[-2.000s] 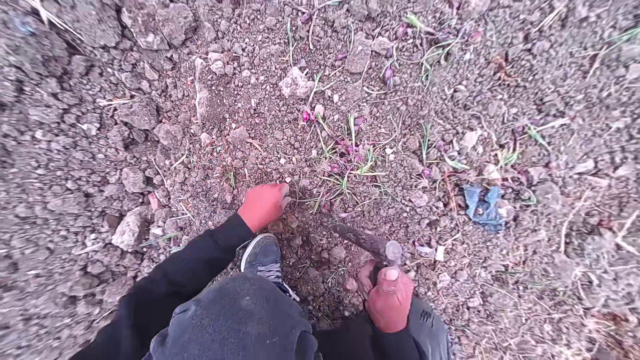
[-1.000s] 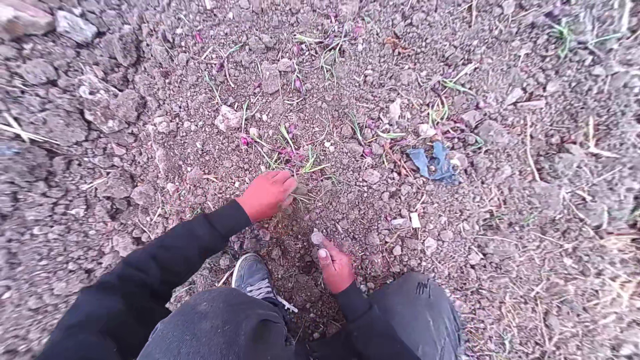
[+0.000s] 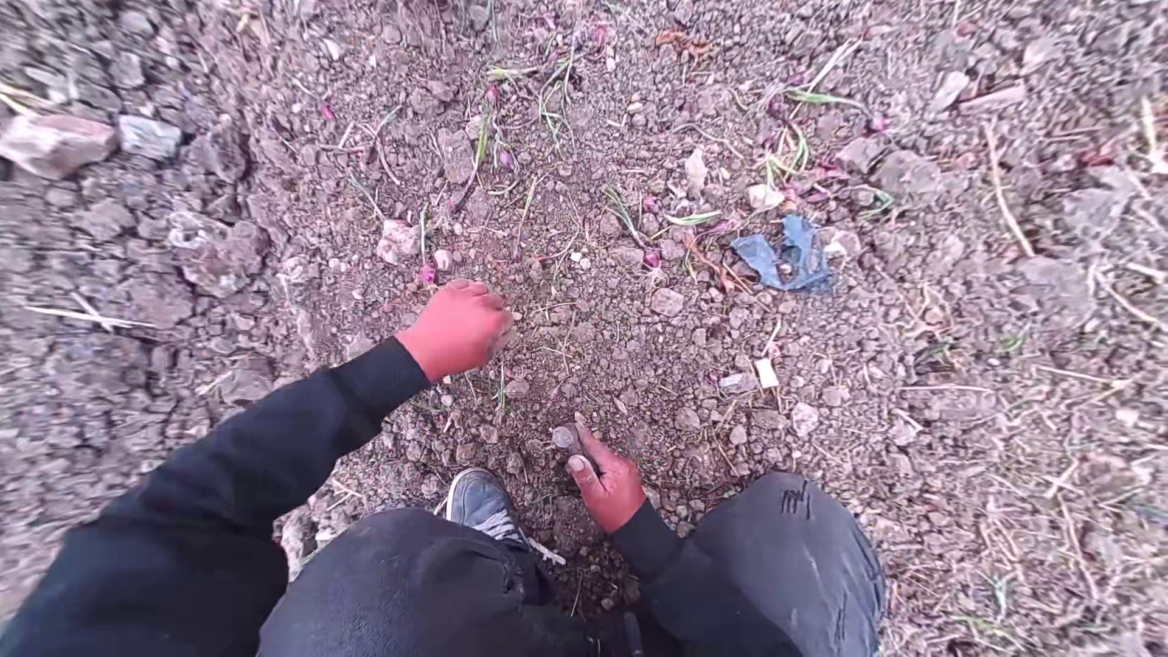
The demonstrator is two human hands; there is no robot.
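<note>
Just above the soil at centre left is my left hand (image 3: 461, 330), back up, with its fingers curled and partly blurred; whether anything is in it cannot be told. A small pink-purple bulb (image 3: 427, 274) lies just above its knuckles. Lower and to the right, my right hand (image 3: 610, 484) is closed around a short tool with a round end (image 3: 566, 438); the rest of the tool is hidden. Further up, small onion-like plants (image 3: 482, 146) with purple bulbs and green leaves lie scattered on the ground. More of them (image 3: 789, 160) lie at upper right.
Torn blue plastic or cloth (image 3: 785, 257) lies right of centre. Larger stones (image 3: 57, 144) sit at upper left, and a pinkish stone (image 3: 399, 242) above my left hand. My shoe (image 3: 484, 502) and bent knees fill the bottom. Dry stalks (image 3: 1008, 196) lie on the right.
The clump of leafy bulbs beside my left hand in the earlier frames no longer shows there. My right hand's tool, seen lengthwise at first, now shows mostly its round end. The view has shifted.
</note>
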